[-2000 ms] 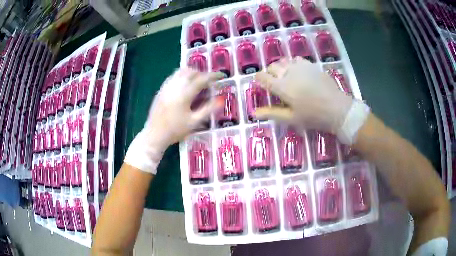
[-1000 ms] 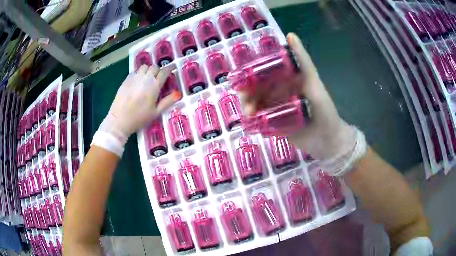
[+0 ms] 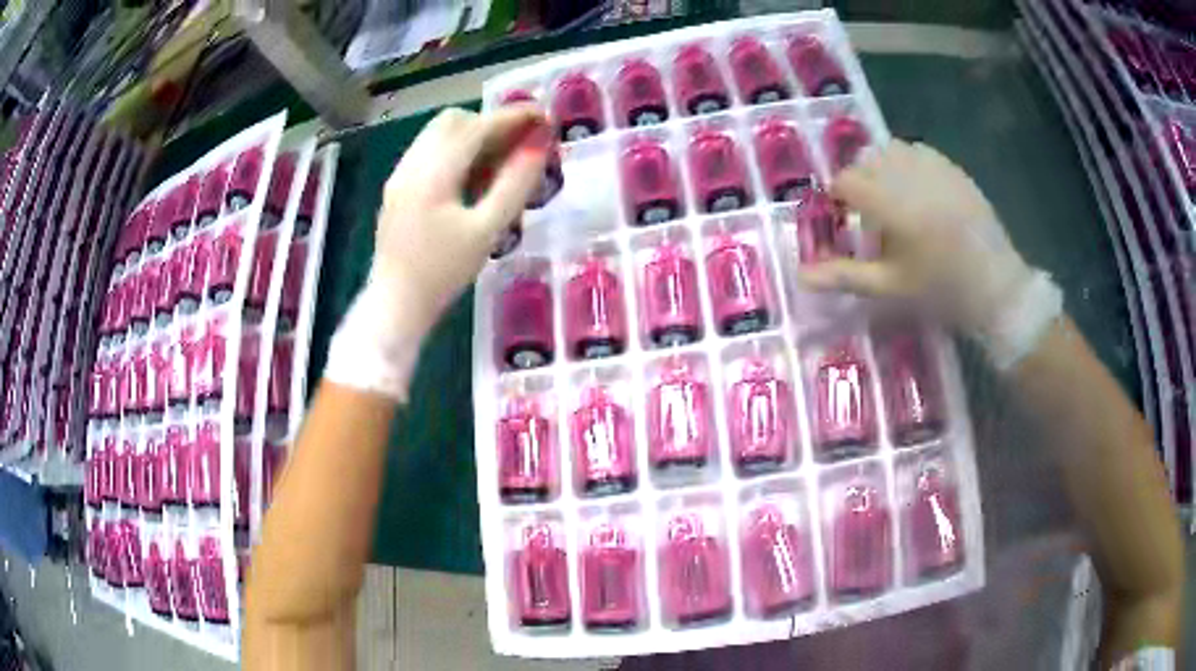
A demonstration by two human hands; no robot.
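Observation:
A white moulded tray (image 3: 735, 629) holds rows of glossy pink bottle-shaped units, six across, each with a dark band at its lower end. My left hand (image 3: 439, 216), in a whitish glove, is raised over the tray's upper left and holds pink units (image 3: 546, 173) between fingers and thumb. A pocket beside it shows plain white. My right hand (image 3: 925, 236), gloved and blurred, is at the tray's right side, thumb and fingers around a pink unit (image 3: 821, 223). Whether that unit is lifted clear of its pocket cannot be told.
Filled trays (image 3: 171, 354) stand tilted at the left, with more tray edges (image 3: 46, 262) beyond. Stacked trays (image 3: 1167, 131) rise at the right edge. A pale metal post (image 3: 308, 59) and papers (image 3: 417, 29) are at the far side. The bench mat (image 3: 426, 485) is dark green.
The tray sits further right in view than one second ago. The units that lay across my right hand are no longer seen there. My left hand has lifted units from the upper left.

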